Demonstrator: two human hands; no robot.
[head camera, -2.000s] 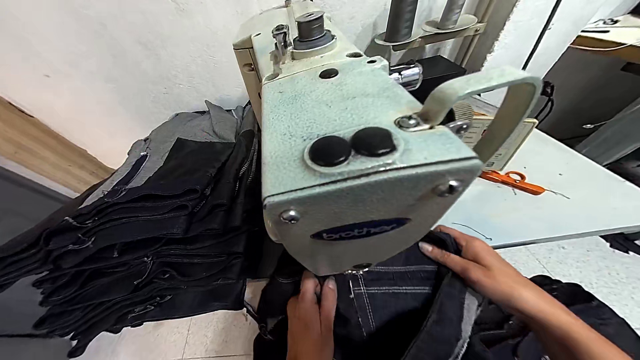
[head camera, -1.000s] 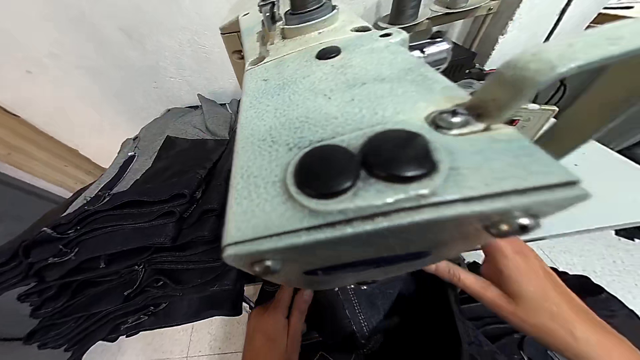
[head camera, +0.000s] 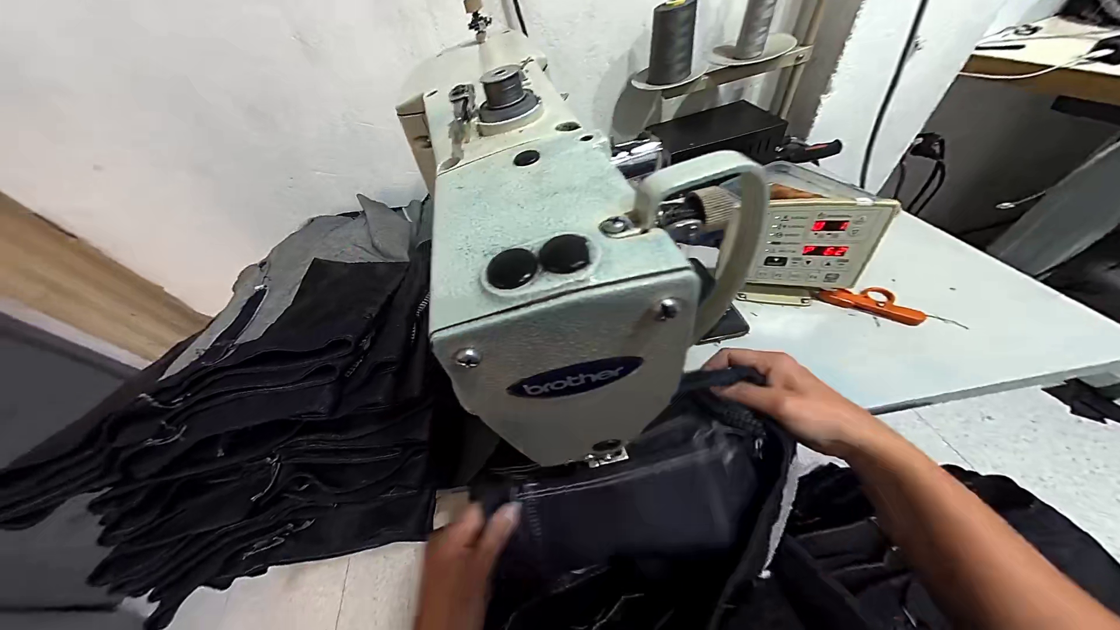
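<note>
A Brother industrial sewing machine (head camera: 560, 350) stands in the middle, its head over a dark denim garment (head camera: 639, 507) with pale stitching. My left hand (head camera: 464, 560), blurred, grips the garment's left edge, in front of and below the machine head. At the right of the head, my right hand (head camera: 779, 394) holds the garment's upper edge between thumb and fingers. The needle area is hidden behind the machine's head. A stack of dark denim pieces (head camera: 289, 411) lies just left of the machine.
A control box (head camera: 822, 236) with red digits and orange thread snips (head camera: 875, 306) sit on the white table (head camera: 980, 324). Thread cones (head camera: 672, 44) stand behind. More dark garments (head camera: 945, 542) lie at lower right, near my right forearm. A white wall (head camera: 219, 114) rises behind.
The stitched part of the garment has turned from running toward me to lying more sideways. My left hand has moved away from the machine head, toward me. The view has drawn back since one second ago.
</note>
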